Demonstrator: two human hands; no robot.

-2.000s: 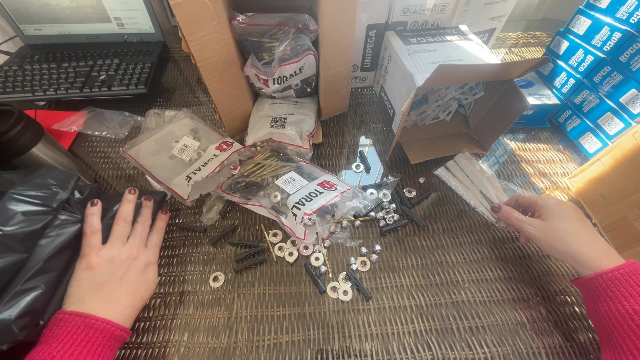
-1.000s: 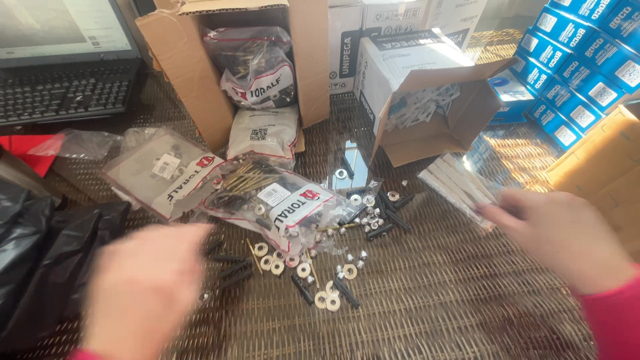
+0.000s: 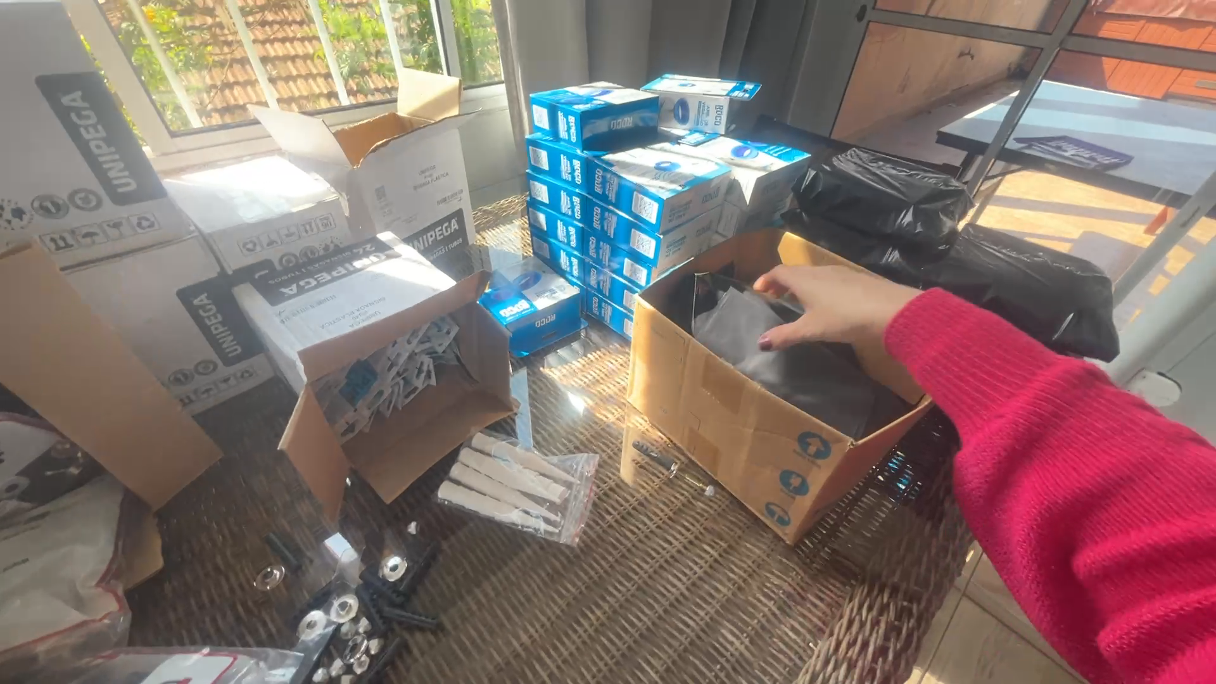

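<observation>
My right hand reaches into an open brown cardboard box at the right of the wicker table. Its thumb and fingers are on black plastic bags inside; whether they grip one cannot be told. My left hand is out of view. A clear bag of pale flat strips lies flat on the table left of that box. Washers, black plugs and small metal caps lie loose at the lower left, beside printed plastic bags.
An open carton of small sachets lies on its side at left centre, with white cartons behind. Blue boxes stand stacked at the back. Black wrapped packages sit behind the brown box. The table edge runs along the lower right.
The view has swung up and to the right. My right hand has left the bag of pale strips and is now in the brown box. My left hand has gone out of view.
</observation>
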